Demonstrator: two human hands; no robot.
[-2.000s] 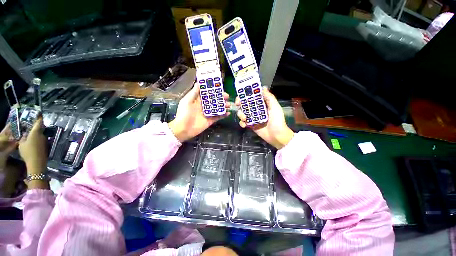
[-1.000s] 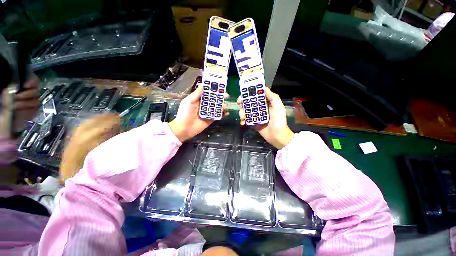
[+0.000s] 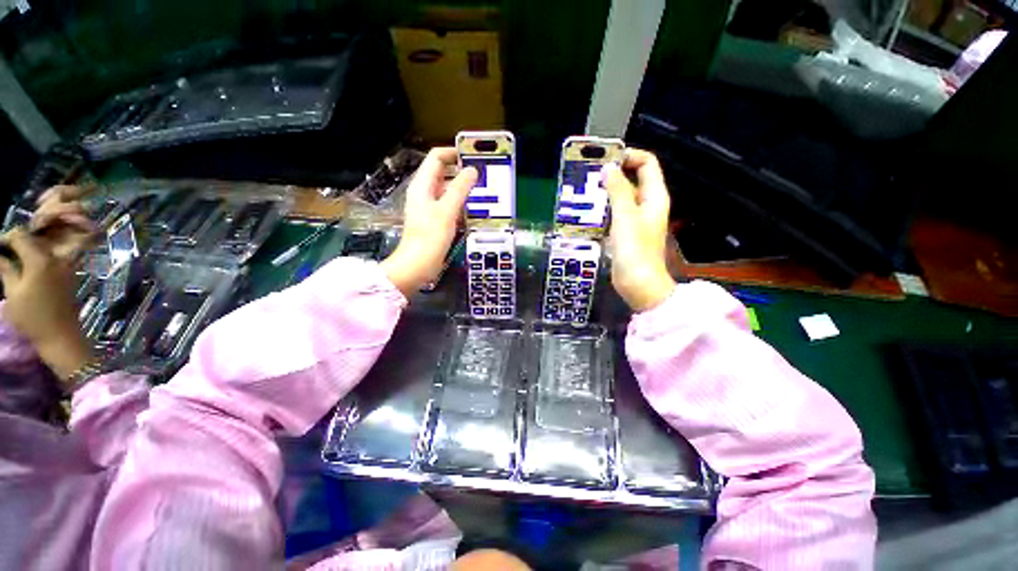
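My left hand (image 3: 433,218) holds an open flip phone (image 3: 491,279) by its upper half, with the thumb at the left edge of the display. My right hand (image 3: 639,223) holds a second open flip phone (image 3: 570,281) by its upper half, with the thumb on the right part of the display. Both phones are upright, side by side and apart, keypads down. Both displays show blue and white areas. The keypad ends are at the back part of the clear blister tray (image 3: 474,437); whether they touch it I cannot tell.
At left, another person's hands (image 3: 45,273) are beside trays of dark phones (image 3: 167,323). A black tray (image 3: 971,418) lies at right. A white paper slip (image 3: 818,327) lies on the green bench. A cardboard box (image 3: 450,84) and a metal upright (image 3: 621,73) stand behind.
Both phones have moved down and apart, from crossing at the top to side by side. My hands have shifted from the keypad halves to the display halves. The other person's hands at left have moved.
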